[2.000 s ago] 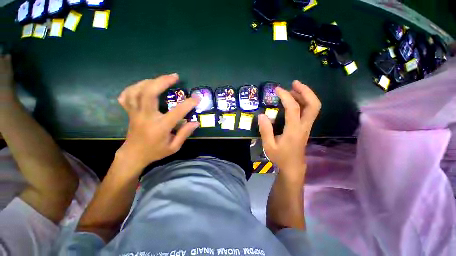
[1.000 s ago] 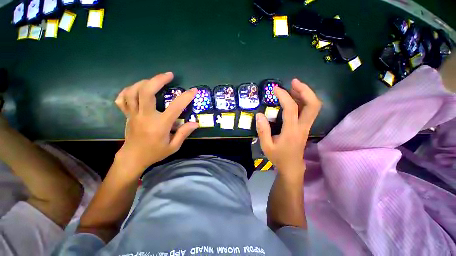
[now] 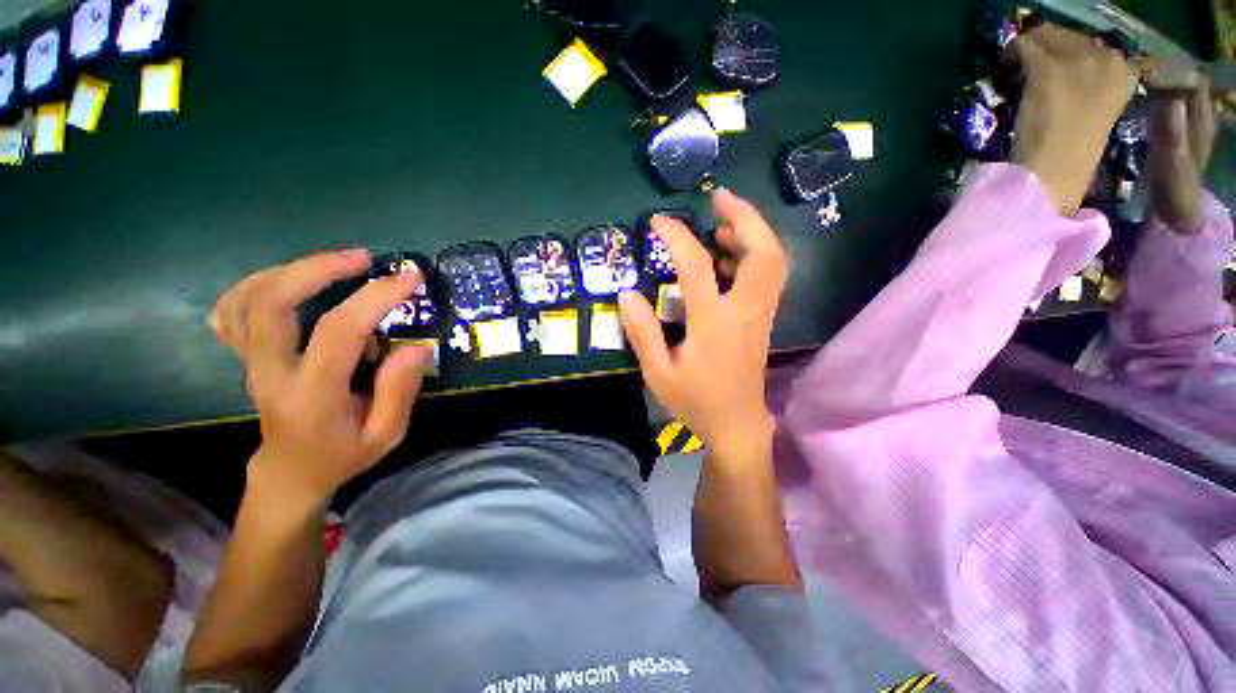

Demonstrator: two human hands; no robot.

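Observation:
Several smartwatch screen modules (image 3: 544, 270) lie in a row across the mat near its front edge, their silver-white batteries (image 3: 496, 337) with yellow edges towards me. The second from the left shows a dark icon grid; the two right of it show watch faces. My left hand (image 3: 320, 383) is at the leftmost lit module (image 3: 397, 314), index fingertip on its screen and thumb near its battery. My right hand (image 3: 714, 339) is at the rightmost module, index fingertip over its lit screen, thumb beside its battery. Both hands have fingers apart and grip nothing.
Loose, mostly dark modules (image 3: 817, 165) lie beyond my right hand. A row of white-lit modules (image 3: 91, 27) is at upper left. Pink sleeves (image 3: 935, 298) reach in at right, one hand (image 3: 1071, 102) over a pile. A forearm (image 3: 81, 542) is at lower left.
The view has shifted, so the row sits further left. My left index finger has moved from beside the second module onto the leftmost. The neighbour's hand has reached to the right pile.

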